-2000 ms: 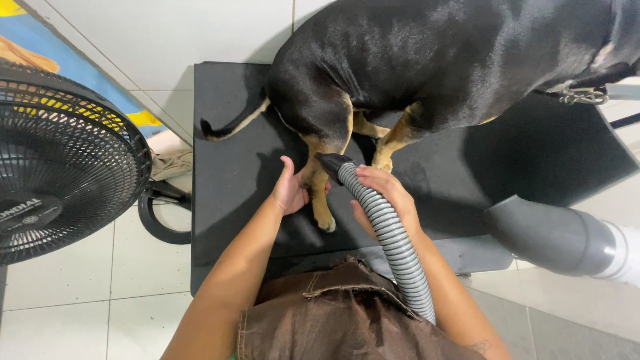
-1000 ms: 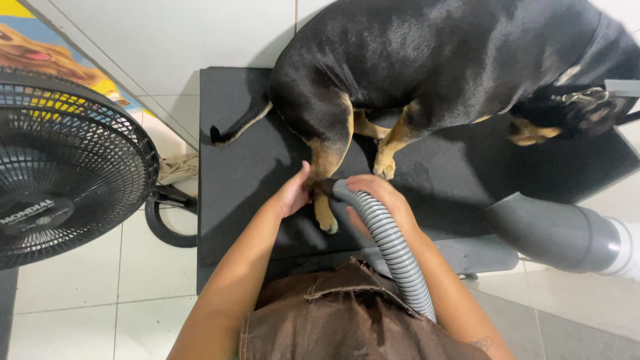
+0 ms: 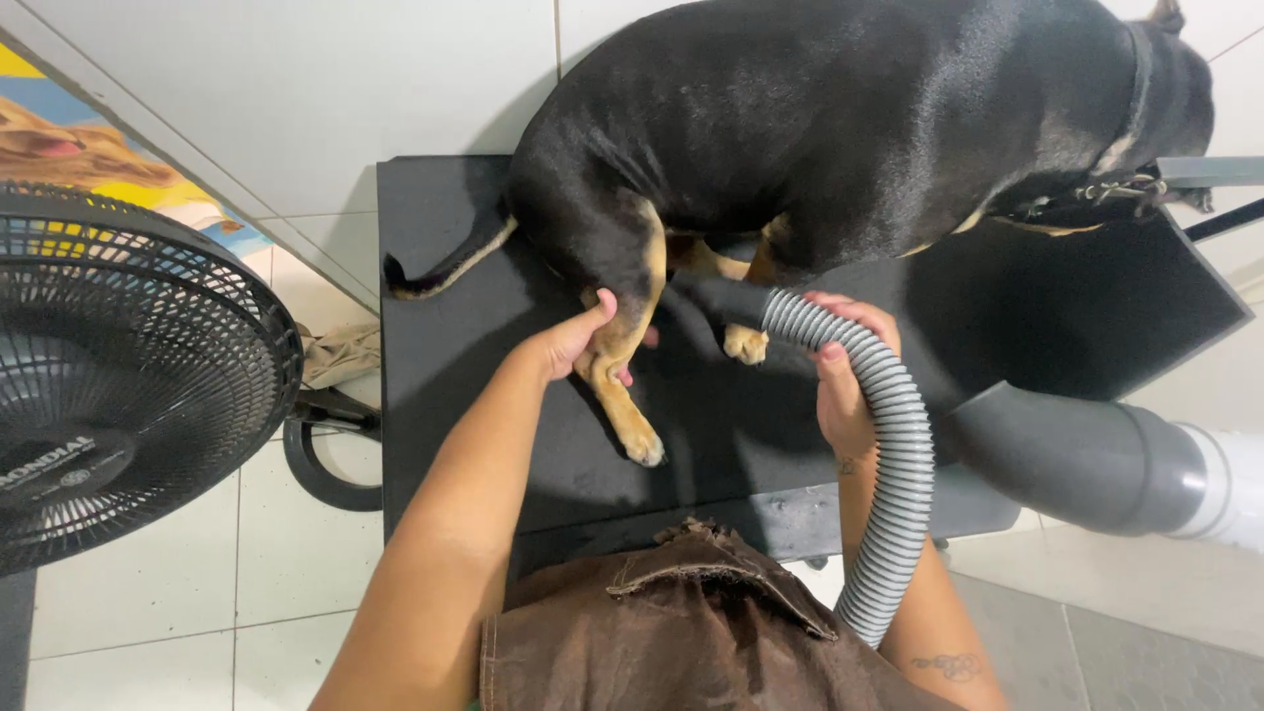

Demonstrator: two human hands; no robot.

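Observation:
A black-and-tan dog [image 3: 790, 128] stands on a black grooming table [image 3: 444, 395], its head at the right. My left hand [image 3: 575, 341] is wrapped round the dog's near hind leg [image 3: 624, 336], thumb on the outer side and some fingertips showing past it. In my right hand [image 3: 851, 365] is a grey corrugated hose [image 3: 904, 434]; its black nozzle [image 3: 719, 299] points left at that same leg, close to the knee. The hose curves down past my brown apron [image 3: 691, 632]. The nozzle's tip lies near the leg; whether it touches is unclear.
At the left stands a black Mondial fan [image 3: 128, 395]. A wide grey duct [image 3: 1076, 459] reaches over the table's right side. White tiled wall [image 3: 296, 89] runs behind the dog. Near the dog's collar [image 3: 1136, 109] are a chain [image 3: 1121, 188] and a grey bar [image 3: 1210, 171].
My right hand has moved right and up, drawing the nozzle away from the lower hind leg. My left hand stays at that leg. The dog's head has turned, now facing away at the right.

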